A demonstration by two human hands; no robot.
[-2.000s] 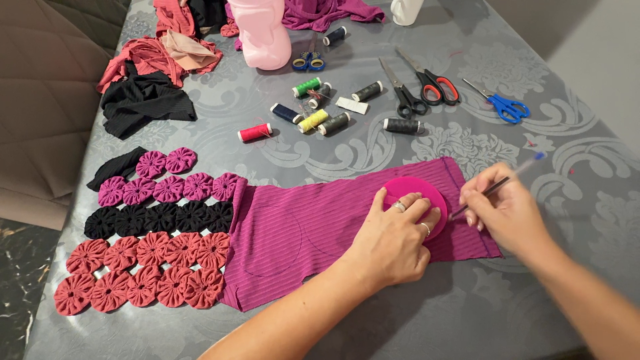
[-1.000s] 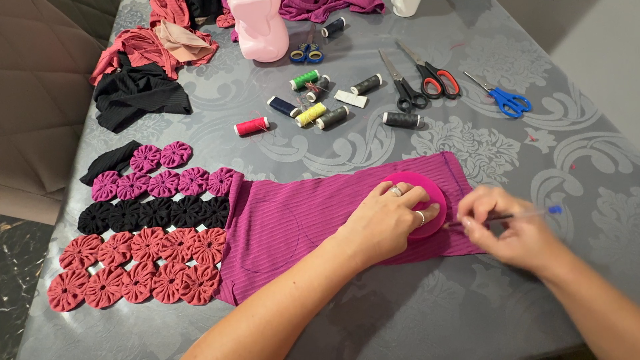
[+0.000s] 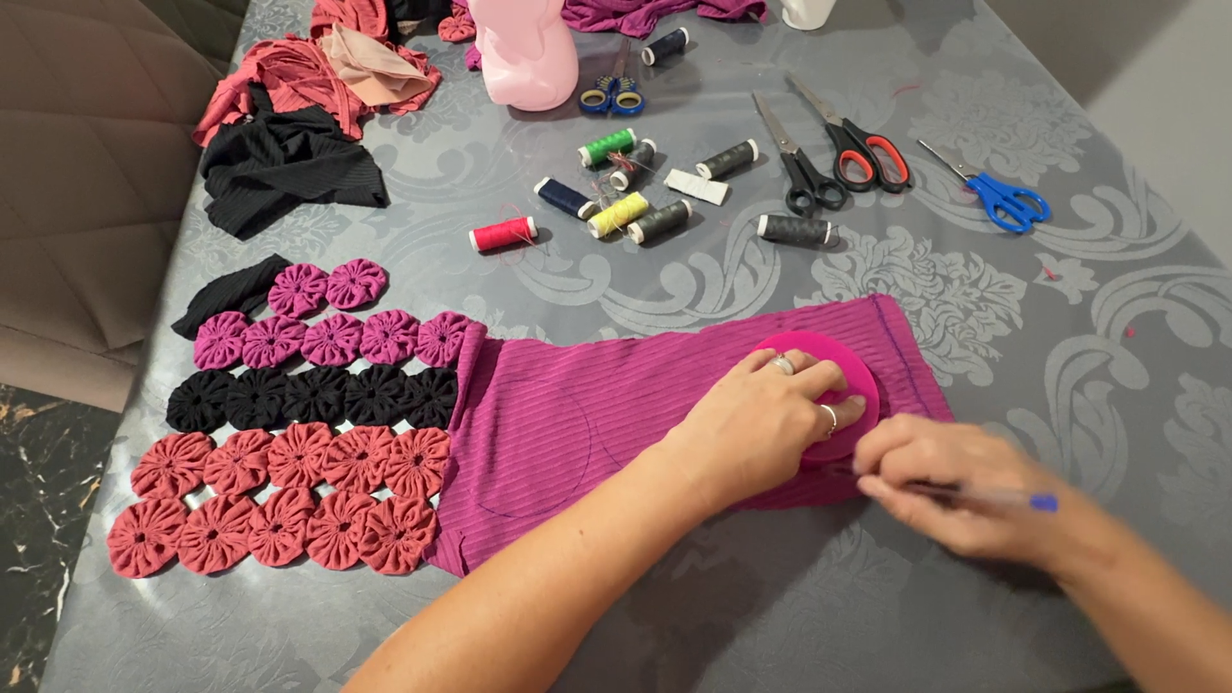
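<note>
A ribbed magenta fabric piece (image 3: 539, 404) lies flat, with curved pen lines drawn on it. On its right part rests a round pink disc (image 3: 837, 361). My left hand (image 3: 770, 414), with rings on two fingers, presses the disc down with spread fingers. Close by the disc's lower right edge, my right hand (image 3: 953, 481) grips a clear pen with a blue end (image 3: 1042, 502); its tip is blurred. Left of the fabric lie rows of gathered fabric rosettes: magenta (image 3: 332, 339), black (image 3: 318, 395) and coral (image 3: 298, 456). The fabric's left edge meets some of them.
Thread spools (image 3: 619, 214) lie beyond the fabric, near black scissors (image 3: 799, 168), red-and-black scissors (image 3: 861, 154), blue scissors (image 3: 1001, 197) and small scissors (image 3: 612, 91). A pink bottle (image 3: 527, 58) stands at the back. Black cloth (image 3: 289, 173) and coral cloth (image 3: 279, 87) lie at back left.
My right hand has moved with the pen around the disc's edge, from its right side to its lower right. My left hand stays on the disc.
</note>
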